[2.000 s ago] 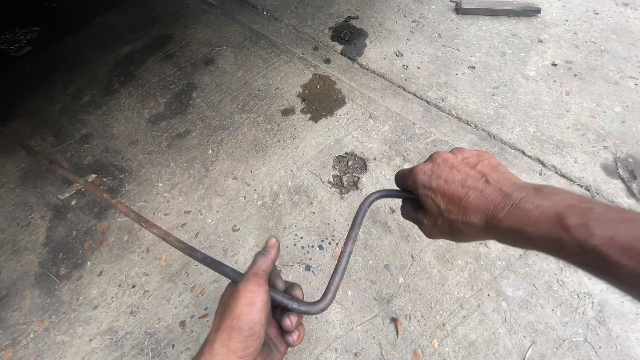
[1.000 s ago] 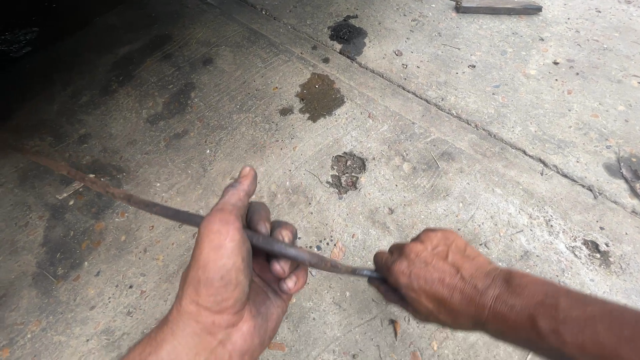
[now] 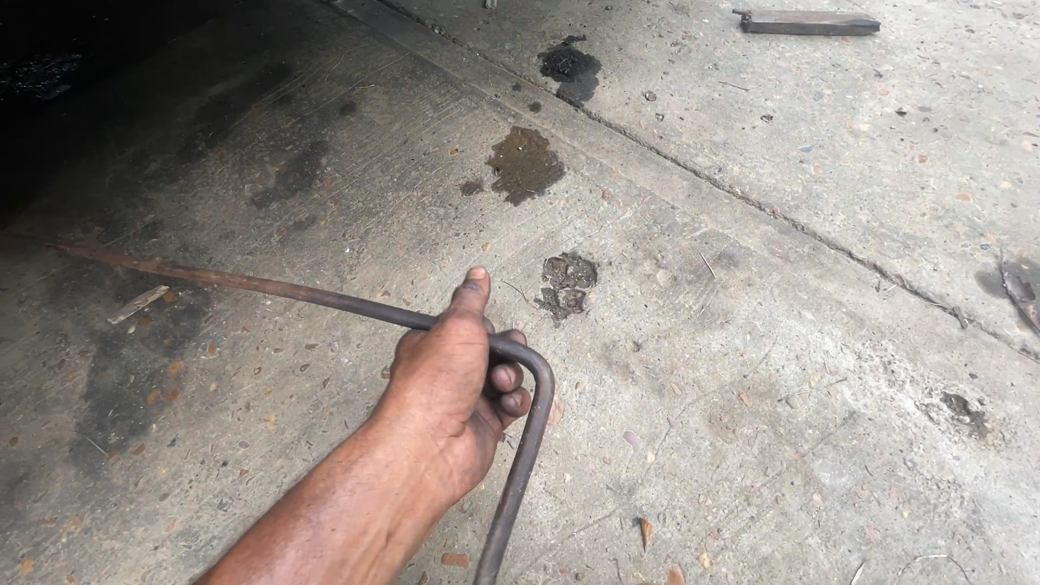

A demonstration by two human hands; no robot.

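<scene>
A long metal crank rod (image 3: 349, 304) runs from the dark area at the left to the middle of the view, where it bends sharply down toward the bottom edge. Its left part looks rusty, its bent part dark and smooth. My left hand (image 3: 459, 374) is wrapped around the rod just left of the bend, thumb pointing up. The lower end of the bent part passes out of the frame at the bottom. My right hand is out of view, and whether it holds that end is hidden.
Concrete ground (image 3: 772, 325) lies below, crossed by a long joint (image 3: 731, 191). A dark bar-shaped piece (image 3: 808, 23) lies at the top right. Wet stains (image 3: 526, 165) mark the ground, and a small wood sliver (image 3: 138, 304) lies near the rod. Deep shadow fills the upper left.
The rod's bent part has turned and now points down. My right hand, on the rod's end at the right in both earlier frames, has gone out of view. My left hand stays around the rod.
</scene>
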